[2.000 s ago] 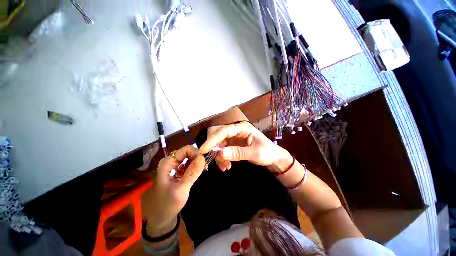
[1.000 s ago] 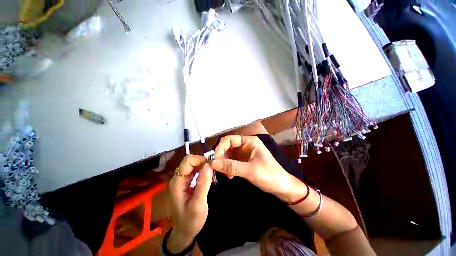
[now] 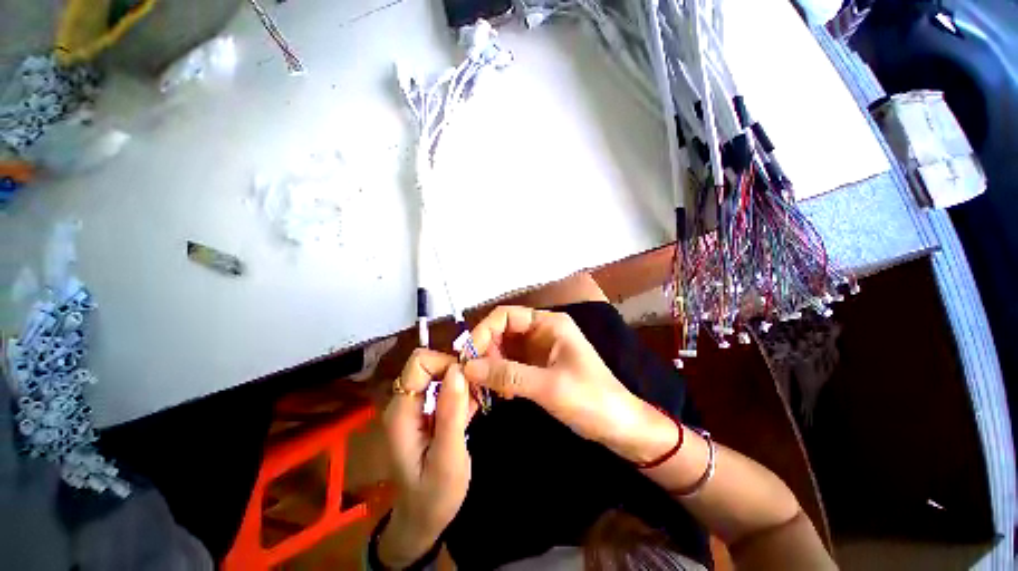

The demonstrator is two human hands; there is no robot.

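Observation:
A white wire harness point(image 3: 422, 223) lies on the table, its pale branches with white plugs at the back and its black-banded ends reaching over the front edge to my hands. My left hand point(image 3: 430, 435) pinches thin coloured wires and a small white plug between thumb and forefinger. My right hand point(image 3: 547, 363) meets it from the right, its thumb and forefinger closed on the same wires by the plug. The fingers hide most of the plug, so its fit on the wires cannot be told.
A sheaf of harnesses point(image 3: 737, 167) hangs its coloured ends over the table edge at right. On the table point(image 3: 313, 301) are a small yellow-green object point(image 3: 213, 259), clear plastic scraps point(image 3: 301, 199) and piles of white plugs point(image 3: 56, 390). An orange-red stool point(image 3: 301, 491) stands below.
The view has shifted, so the table things appear farther right and more white plugs show at left. My hands stay together at the wire ends, with small finger movements.

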